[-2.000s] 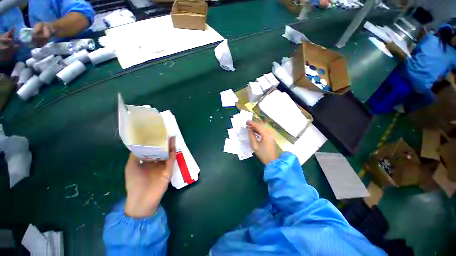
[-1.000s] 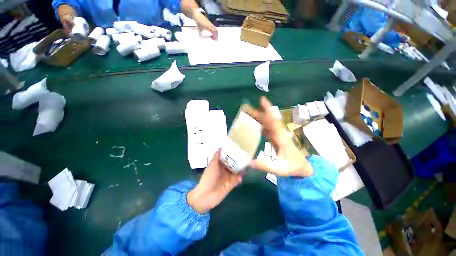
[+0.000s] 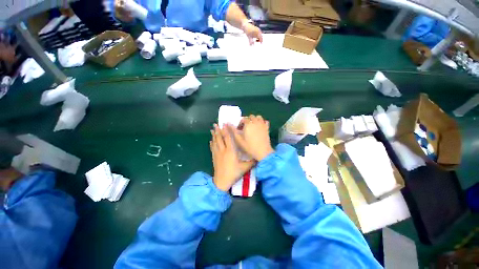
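The white flat carton blanks [image 3: 230,113] lie in front of me, with a red bar at the near end. My left hand [image 3: 227,157] lies over their middle, fingers forward. My right hand [image 3: 255,137] is bent beside it, fingertips close to the left hand. The hands hide what is between them, so I cannot tell whether they grip a blank. A white opened product carton [image 3: 302,124] lies just right of my right hand, beside the loose white paper squares [image 3: 320,169].
At right are a shallow cardboard tray [image 3: 396,185], a black tray [image 3: 431,202] and an open brown parts box [image 3: 446,137]. White papers [image 3: 106,183] lie left. Crumpled white bags [image 3: 184,84] lie along the belt. Opposite, a person works beside white cylinders [image 3: 181,44].
The opened carton has left my hands and now stands at the right by the papers. Both hands have come together over the flat blanks. The view has shifted left.
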